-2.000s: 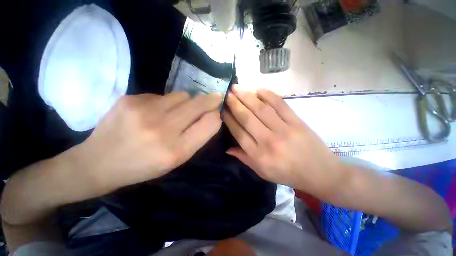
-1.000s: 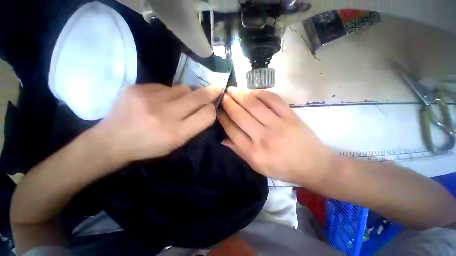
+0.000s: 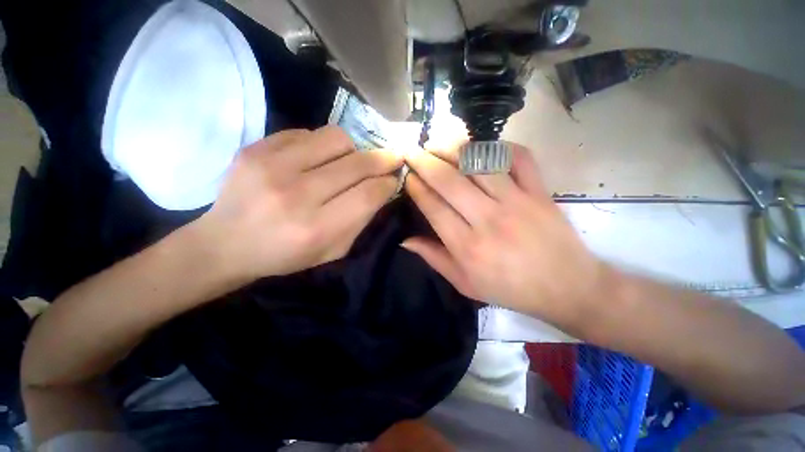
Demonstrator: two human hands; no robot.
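Observation:
The black garment (image 3: 353, 344) lies heaped at left, under both hands and over the lap. A white oval pad (image 3: 185, 106) lies on it at upper left. A pale facing (image 3: 355, 119) shows beside the lit needle area. My left hand (image 3: 300, 199) presses on the cloth with its fingertips just in front of the needle. My right hand (image 3: 503, 234) meets it there, and the fingertips of both hands pinch the garment's edge between them. The presser foot and needle (image 3: 427, 106) are partly hidden by glare and the machine head.
The sewing machine head (image 3: 353, 44) spans the top. The tension dial (image 3: 485, 157) hangs just over my right fingers. Shears (image 3: 772, 229) lie at far right near the ruler strip (image 3: 724, 287). A small dark box (image 3: 609, 72) is behind. A blue basket (image 3: 609, 393) stands below the table.
Both hands have moved slightly up toward the needle with the cloth edge. The white pad has shifted right in view. The view of the machine head has shifted too.

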